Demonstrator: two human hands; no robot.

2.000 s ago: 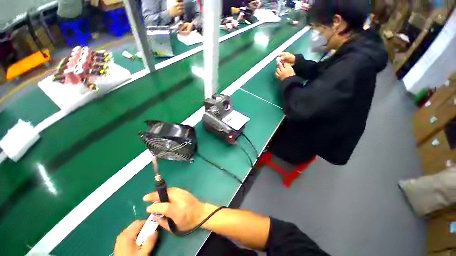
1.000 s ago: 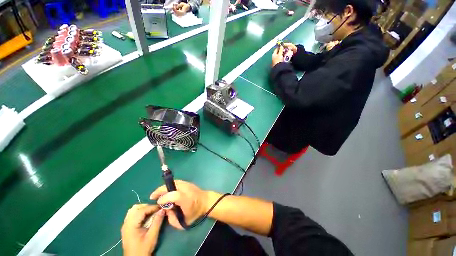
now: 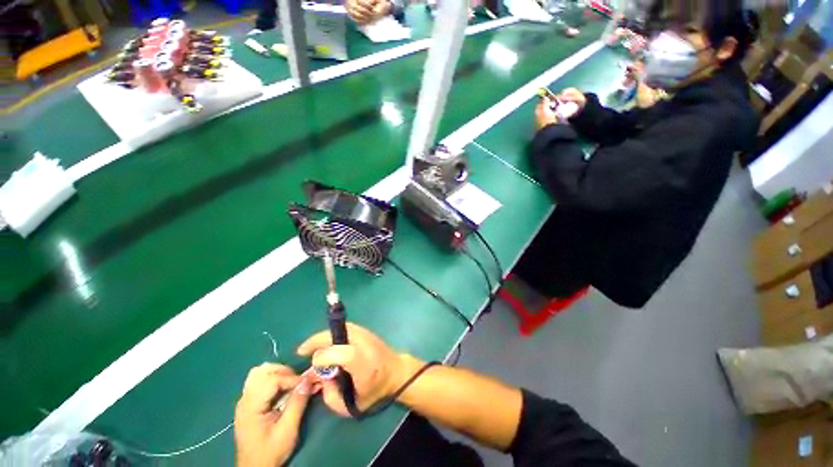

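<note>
My right hand (image 3: 361, 369) holds the soldering iron (image 3: 337, 319) upright, its black handle tucked between thumb and fingers and its metal tip pointing up. The fingers also touch a small pale pink dryer body (image 3: 326, 372), whose round end shows. My left hand (image 3: 269, 415) meets the right one and pinches the body's other part; most of it is hidden by the fingers. A thin silvery solder wire (image 3: 196, 448) trails over the green bench to my left hand, and a loose end curls up above that hand.
A square fume fan (image 3: 345, 228) and a soldering station (image 3: 437, 214) with black cords stand ahead. A bag of black parts (image 3: 68, 451) lies at lower left. Pink dryer bodies (image 3: 169, 59) sit on a white sheet across the belt. A person in black works at right.
The view has shifted left, bringing the bag into view. From two seconds ago, both hands have come together and the pale handle is now mostly covered. The iron stays upright in my right hand.
</note>
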